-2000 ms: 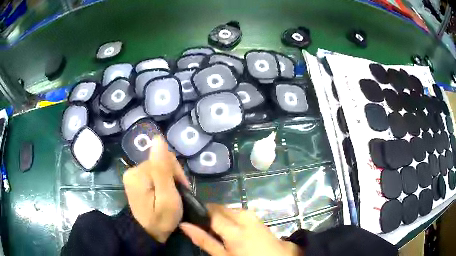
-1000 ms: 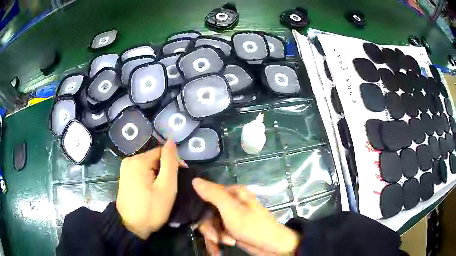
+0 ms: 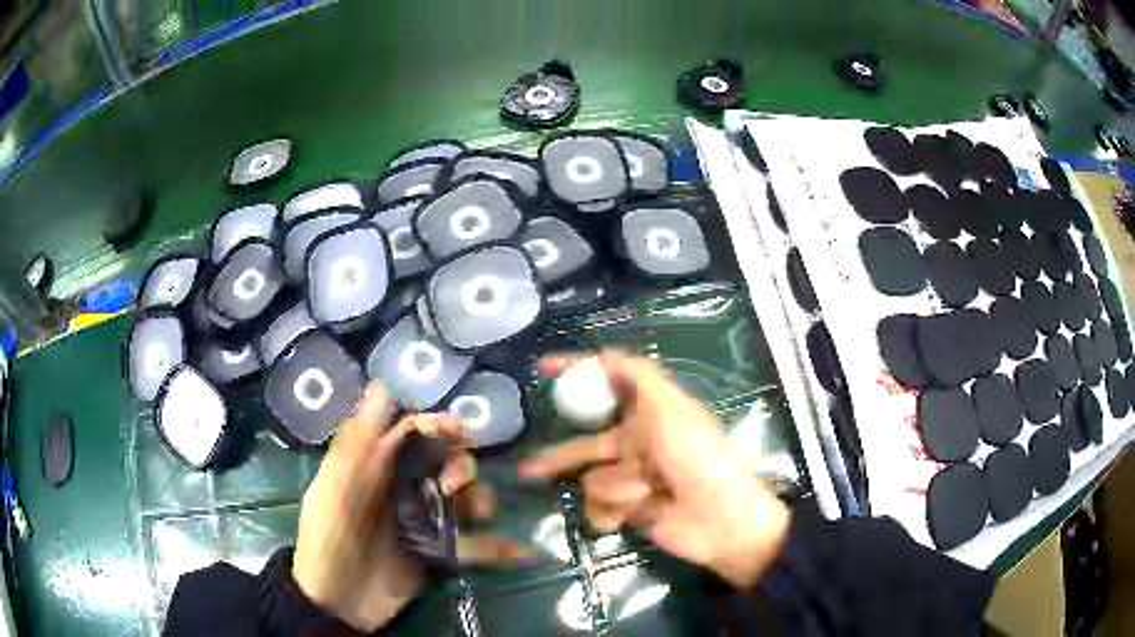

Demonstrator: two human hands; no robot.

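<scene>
My left hand [image 3: 355, 523] is at bottom centre-left and holds a dark glossy plastic housing [image 3: 427, 504] on edge, partly hidden by the fingers and blurred. My right hand [image 3: 672, 473] is to its right, its fingers around the white glue bottle [image 3: 585, 391], whose rounded end shows. The nozzle cannot be made out. Glued assemblies [image 3: 483, 296] with grey faces and white centre rings lie heaped beyond both hands. The clear plastic tray [image 3: 672, 326] lies flat under the hands and the heap.
White backing sheets [image 3: 815, 224] with rows of black pads [image 3: 956, 426] lie at right. Incoming housings [image 3: 540, 95] sit spaced on the green belt [image 3: 411, 112] at the far side. A lone dark piece [image 3: 59, 449] lies at far left. A cardboard box [image 3: 1027, 595] shows low at right.
The glue bottle, earlier lying on the tray, is now in my right hand. My right hand has let go of the dark piece, and my left hand holds the housing alone. The view has shifted slightly.
</scene>
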